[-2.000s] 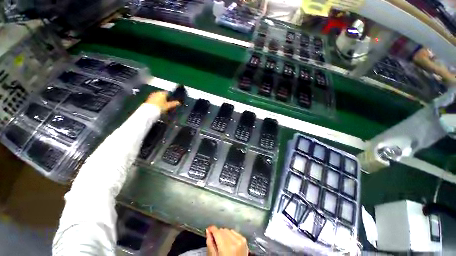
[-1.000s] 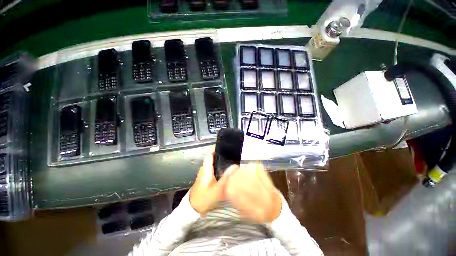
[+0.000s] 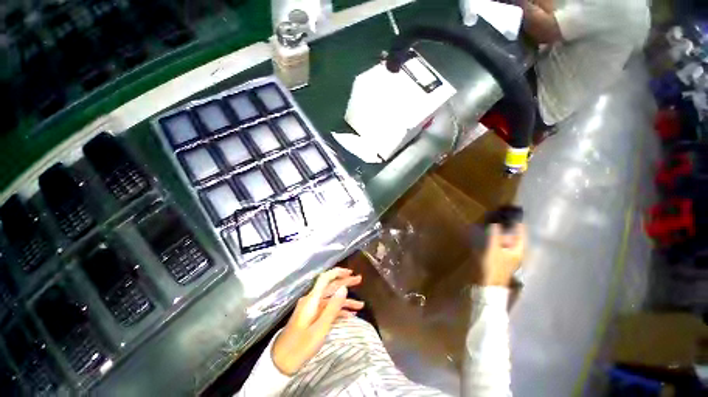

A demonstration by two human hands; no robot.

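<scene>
My right hand (image 3: 503,256) is out at the right, below the hose end, closed on a small dark thing, apparently the keypad phone (image 3: 506,217); it is blurred and partly hidden by the fingers. My left hand (image 3: 314,322) is open and empty near the bench's front edge, fingers spread. The lens tray (image 3: 310,267) lies on the bench ahead of it, with square screen lenses (image 3: 233,153) in a grid and two loose lenses (image 3: 255,233) on its near end. The phone tray (image 3: 159,298) with black keypad phones (image 3: 116,283) is at the left.
A black hose (image 3: 522,101) with a yellow band hangs over the bench edge. A white box (image 3: 388,108) and a bottle (image 3: 291,58) stand behind the lens tray. An open cardboard box (image 3: 435,213) with clear plastic is below. Another person's arm (image 3: 543,22) shows at the top right.
The view has swung right. My hands, together at the dark phone before, are now apart: my right hand has moved out right with the dark thing, and my left hand is open.
</scene>
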